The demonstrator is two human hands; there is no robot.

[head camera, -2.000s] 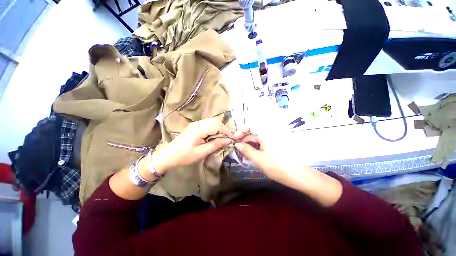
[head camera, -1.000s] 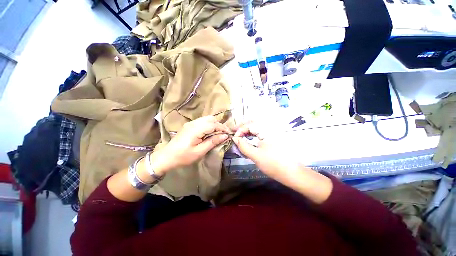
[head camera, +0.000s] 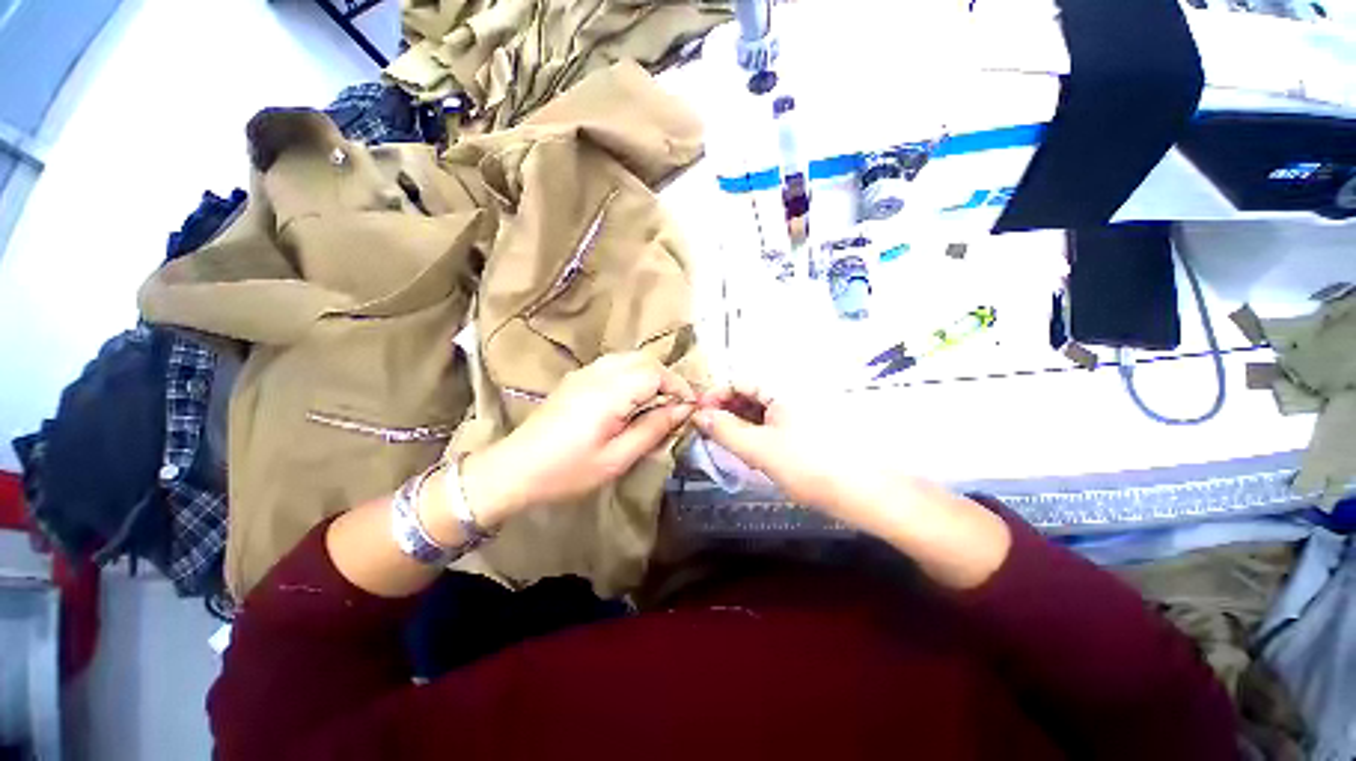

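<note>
A khaki jacket (head camera: 350, 357) with collar and slanted zippers lies left of the machine and over my lap. My left hand (head camera: 617, 416) pinches a small folded khaki edge of it between thumb and fingers. My right hand (head camera: 744, 427) meets it fingertip to fingertip and pinches the same edge. The edge is mostly hidden by the fingers. A pale fabric piece (head camera: 718, 464) hangs just below the fingertips.
The white sewing machine (head camera: 952, 149) with a black cloth band (head camera: 1108, 112) stands ahead. Yellow-green snips (head camera: 937, 342), a black flat rectangle (head camera: 1123, 286) with grey cable, and a measuring tape (head camera: 1041, 509) are on the table. Khaki pieces (head camera: 536, 52) lie behind; dark garments (head camera: 104, 431) far left.
The view has shifted slightly, so the machine sits a little further right. Both hands stay together at the edge, with small finger movements; the right fingers have closed in a little.
</note>
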